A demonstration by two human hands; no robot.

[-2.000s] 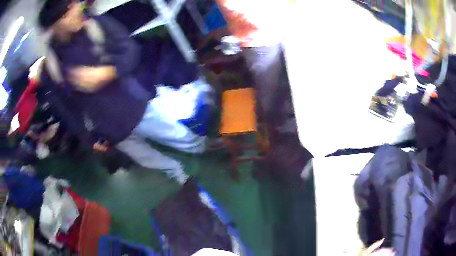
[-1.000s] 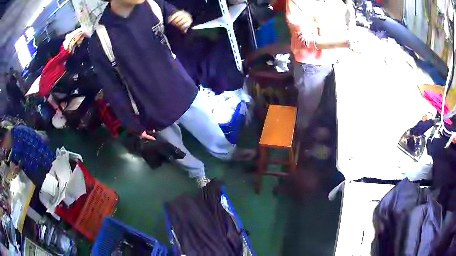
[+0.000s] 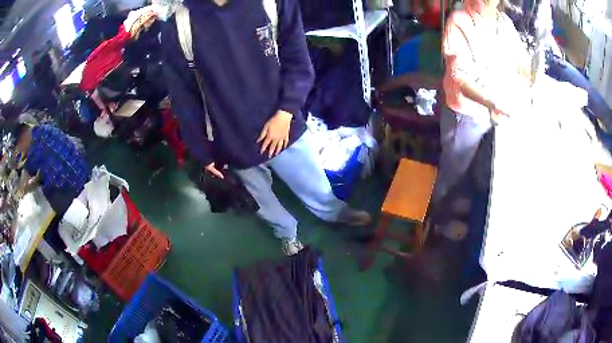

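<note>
Neither of my hands is in view. A loose dark garment (image 3: 555, 317) lies at the bottom right on the near pale table (image 3: 495, 313). Dark garments (image 3: 282, 298) are heaped in a blue-edged crate on the floor at the bottom centre. An iron (image 3: 578, 242) stands near the right edge on the second white table (image 3: 530, 221), partly blurred by glare.
A person in a dark sweatshirt (image 3: 235, 80) with backpack straps stands on the green floor, holding something dark. Another person in pink-orange (image 3: 463, 60) is at the white table. An orange-topped stool (image 3: 411, 189), red crate (image 3: 137, 254) and blue crate (image 3: 168, 308) stand around.
The view has swung left, so the tables and dark garment have shifted towards the lower right. The person in the dark sweatshirt is nearer the middle, with one hand lowered to the front of the body.
</note>
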